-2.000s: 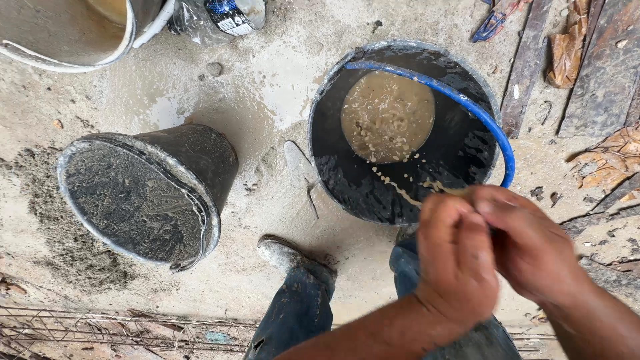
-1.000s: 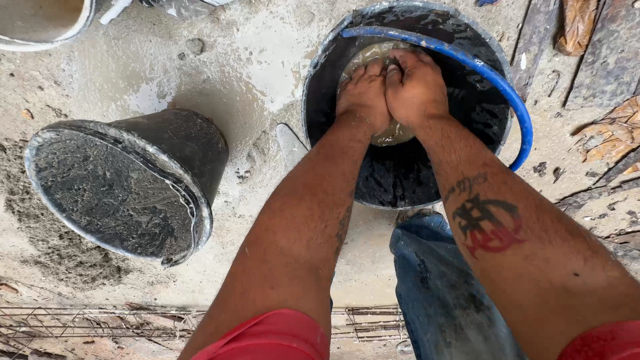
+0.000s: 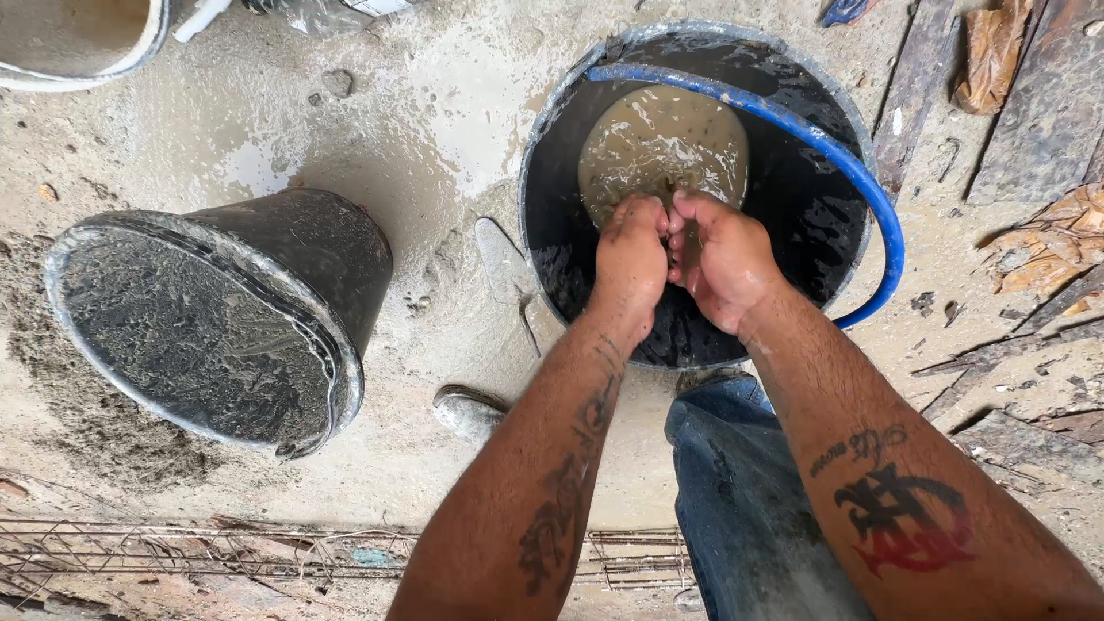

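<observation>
A black bucket [image 3: 552, 216] with a blue handle [image 3: 815, 138] stands in front of me. Murky brown water [image 3: 660, 142] with floating bits lies at its bottom. My left hand [image 3: 634, 246] and my right hand [image 3: 720, 250] are cupped side by side inside the bucket, wet, at the near edge of the water. Their fingers are curled inward and partly hidden; some water or wet matter shows between them, but whether they hold it is unclear. To the left stands another black bucket [image 3: 336, 250], its top covered by grey wet mortar [image 3: 198, 336].
A trowel [image 3: 500, 259] lies on the wet concrete floor between the buckets. A pale bucket [image 3: 155, 43] with murky liquid is at top left. Wooden boards [image 3: 1048, 103] and crumpled brown paper [image 3: 1052, 241] lie at right. Steel rebar mesh [image 3: 207, 548] runs along the near side, beyond my shoe [image 3: 466, 412].
Two seconds ago my hands were together beside the near rim, above the bucket. They went down into the water, and now they are nearer its close edge, slightly apart, with more water visible.
</observation>
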